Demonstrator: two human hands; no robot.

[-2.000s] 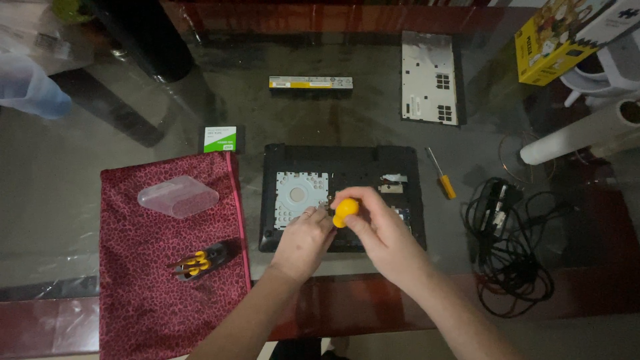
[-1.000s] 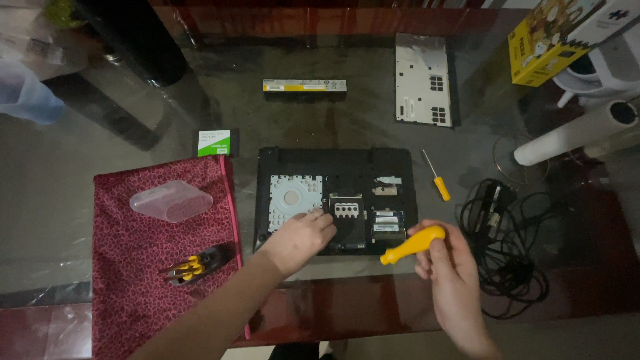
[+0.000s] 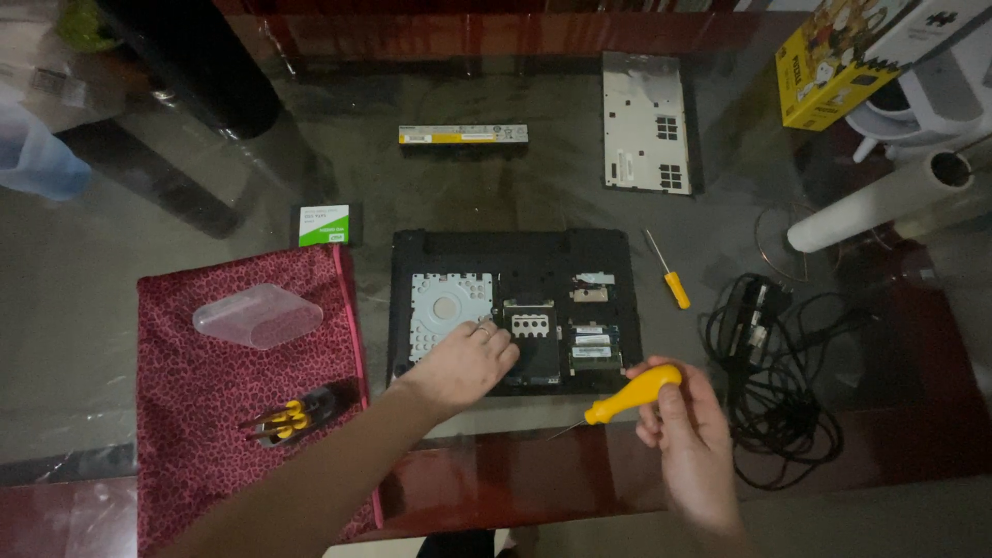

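An upside-down laptop base (image 3: 519,248) lies with its inside exposed. It shows a metal optical drive (image 3: 446,298) at left, a drive bay with a perforated bracket (image 3: 531,325) in the middle and memory modules (image 3: 595,353) at right. My left hand (image 3: 465,360) rests over the optical drive's right lower side, fingers bent down; what the fingertips hold, if anything, is hidden. My right hand (image 3: 686,434) grips a yellow-handled screwdriver (image 3: 635,394) off the laptop's lower right corner, its thin shaft pointing down and left. A second yellow screwdriver (image 3: 676,289) lies right of the laptop.
A battery (image 3: 463,135) and a bottom cover (image 3: 642,147) lie beyond the laptop. A green-and-white SSD (image 3: 324,225) is at left, above a pink patterned cloth (image 3: 186,387) bearing a clear plastic case (image 3: 260,316) and pliers (image 3: 291,422). Coiled black cables (image 3: 783,387) lie at right.
My right hand has moved away from the laptop's middle, down and to the right, with the screwdriver. My left hand stays over the laptop.
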